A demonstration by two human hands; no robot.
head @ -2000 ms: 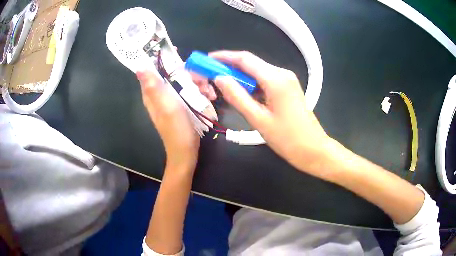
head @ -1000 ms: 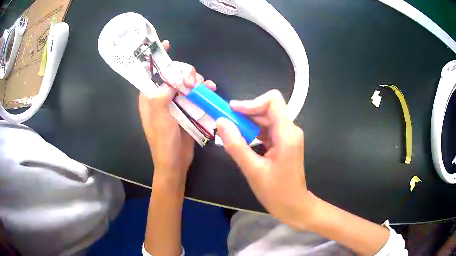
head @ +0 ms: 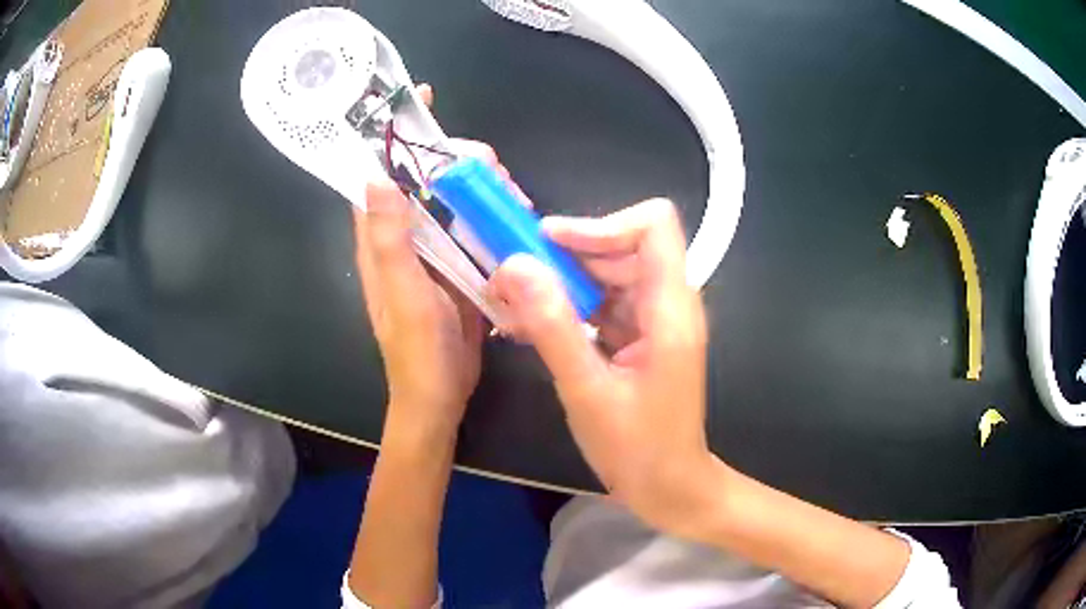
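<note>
A white fan half [head: 312, 101] with its housing open lies in my left hand [head: 417, 309], round end pointing up and left. A small circuit board [head: 372, 110] and thin red and dark wires [head: 411, 161] show inside it. My right hand [head: 637, 345] holds a blue battery [head: 512, 232] between thumb and fingers, over the open arm of the housing. Its upper end is beside the wires; the contact beneath it is hidden. The white neckband [head: 715, 131] curves round to the right, with a second fan half [head: 530, 12] at the top edge.
A yellow tape strip [head: 967, 280] and small scraps [head: 990, 424] lie on the black table at right. Another white neck fan [head: 1048, 286] is at the right edge. At left are a cardboard sheet [head: 83, 131] and a white fan arm [head: 131, 131]. A person's grey sleeve [head: 131, 452] is at lower left.
The blue battery has moved from above the housing's upper part down along its arm, then slightly up and left. My left hand keeps its hold. A yellow scrap now shows at lower right.
</note>
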